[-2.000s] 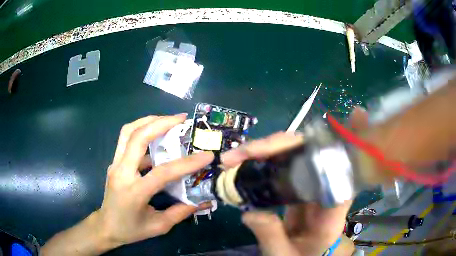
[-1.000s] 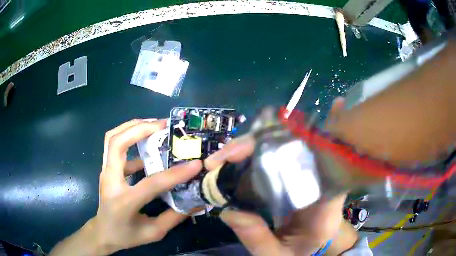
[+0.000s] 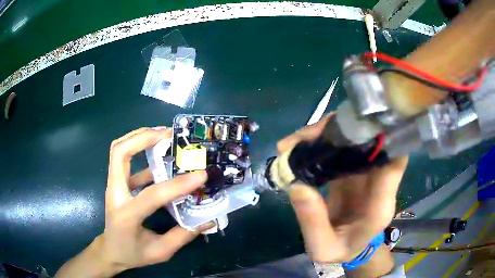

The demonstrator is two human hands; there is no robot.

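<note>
My left hand (image 3: pixel 144 201) holds the white adapter housing (image 3: pixel 198 220), with metal pins pointing down. The dark circuit board (image 3: pixel 217 144) with a yellow block tilts up out of the housing, and a fingertip rests near the block. My right hand (image 3: pixel 342 212) grips the black glue gun (image 3: pixel 325 163) with its cream band. Its clear nozzle (image 3: pixel 244 187) points left at the lower right of the board; whether the tip touches is unclear. White tweezers (image 3: pixel 323 103) lie behind the gun.
Translucent insulating sheets (image 3: pixel 172 79) are stacked behind the work, and one sheet (image 3: pixel 78 85) lies apart at left. A cream tapered stick (image 3: pixel 370 33) is by the metal post (image 3: pixel 396 12). A brown curved scrap (image 3: pixel 9 105) lies far left. Another arm-like shape crosses the upper right.
The gun has moved right and turned, uncovering its nozzle and the housing's right side. The board and housing have shifted slightly left in view. Both hands keep their hold.
</note>
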